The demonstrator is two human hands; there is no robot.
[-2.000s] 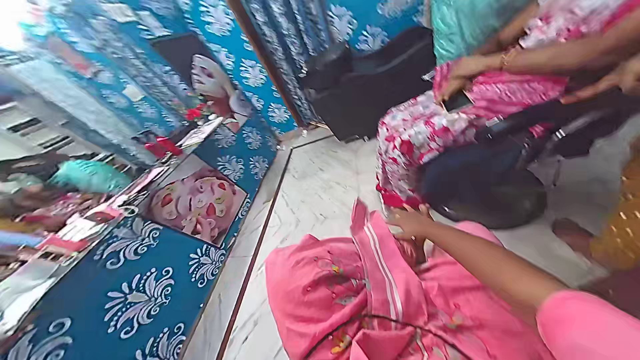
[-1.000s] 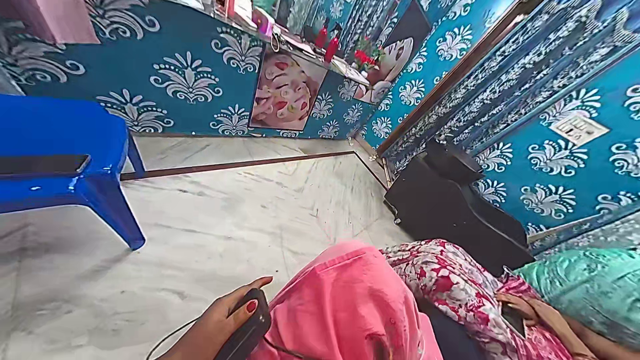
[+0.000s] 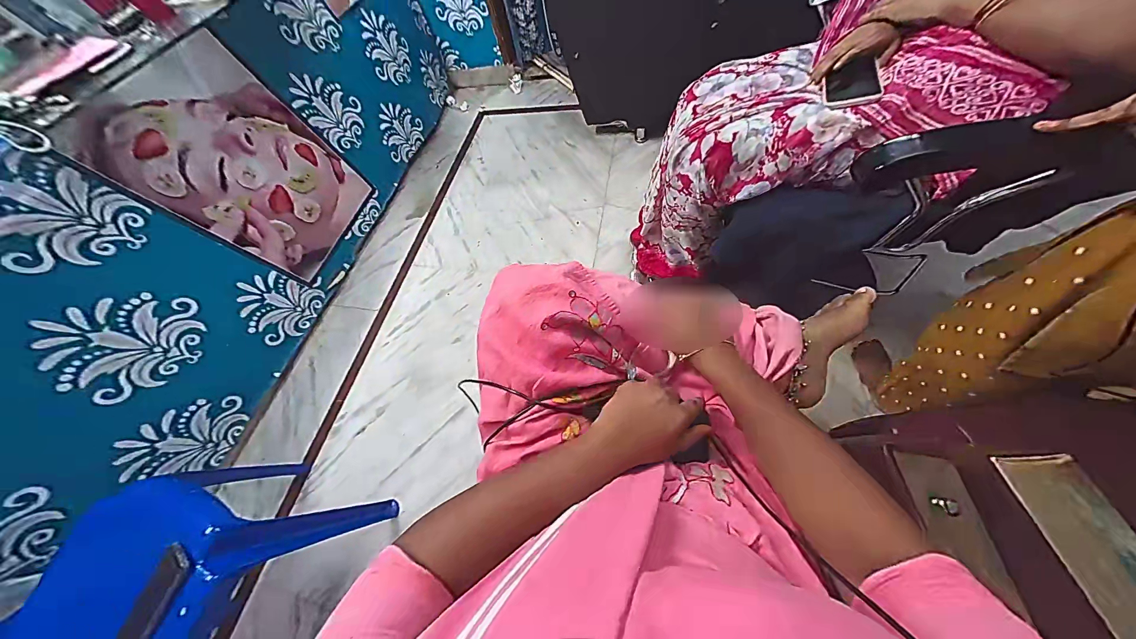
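My left hand (image 3: 646, 424) lies over my lap, fingers curled around a mostly covered black device (image 3: 694, 444). A thin black cable (image 3: 515, 388) loops out to the left of it, and another length runs down to the lower right. Just above, my right hand (image 3: 682, 315) rests by the pink embroidered cloth (image 3: 550, 328) on my knee. It is blurred, so its fingers and anything in them are hidden. A thin bracelet shows at its wrist.
A seated person in floral clothing (image 3: 737, 115) is close at the upper right, one hand on a phone (image 3: 854, 82). A blue plastic chair (image 3: 133, 541) bears a dark flat object (image 3: 158, 593). Brown furniture (image 3: 958, 444) and mustard dotted cloth (image 3: 1021, 311) are at the right.
The view has swung to the right since one second ago. My left hand, then at the side of my knee with the black device, is now over my lap, and my right hand is in view beside it.
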